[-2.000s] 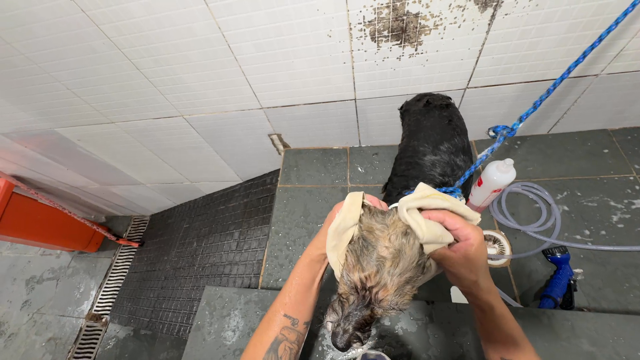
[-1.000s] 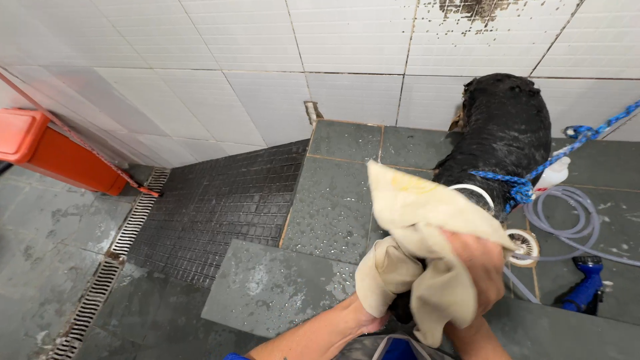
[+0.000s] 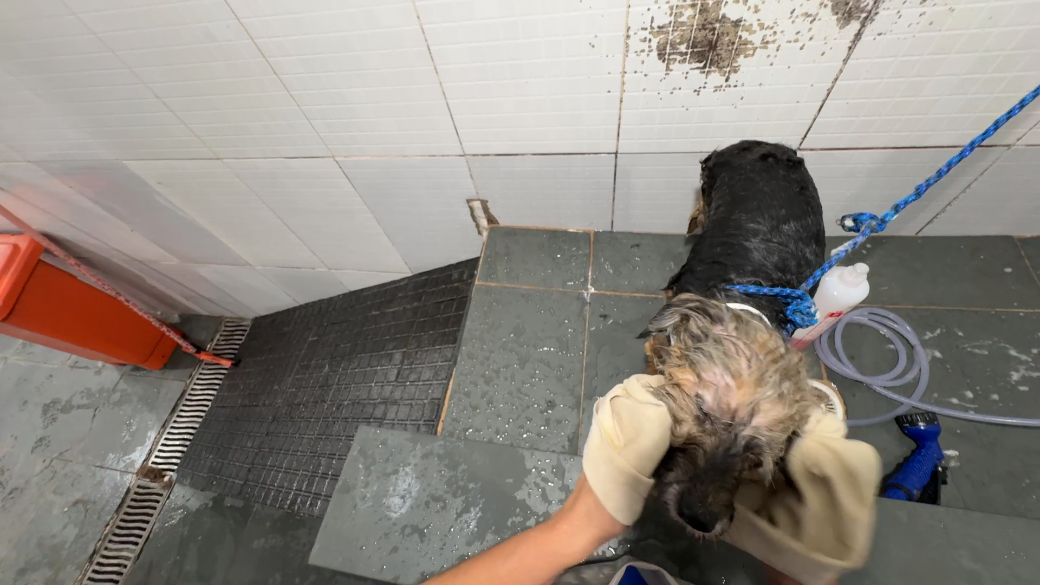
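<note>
A wet dog (image 3: 731, 382) with a black back and a tan-grey head stands on the grey tiled ledge, its muzzle toward me. A beige cloth (image 3: 624, 447) is wrapped over my left hand (image 3: 630, 443) and pressed to the side of the dog's head at image left. My right hand (image 3: 804, 520) is covered by beige cloth at the other side of the muzzle; its fingers are hidden. A blue rope (image 3: 918, 191) is looped around the dog's neck, beside a white band (image 3: 749, 310).
Right of the dog are a plastic bottle (image 3: 842, 290), a coiled clear hose (image 3: 922, 370) and a blue spray nozzle (image 3: 920, 459). A round drain cover lies partly hidden by the dog. At left are a black ramp (image 3: 325, 374), a floor grate (image 3: 187, 422) and an orange bin (image 3: 81, 309).
A second ago my hands were together with the cloth in front of the dog; now they are apart, one on each side of its head. The head shows again. The view has shifted.
</note>
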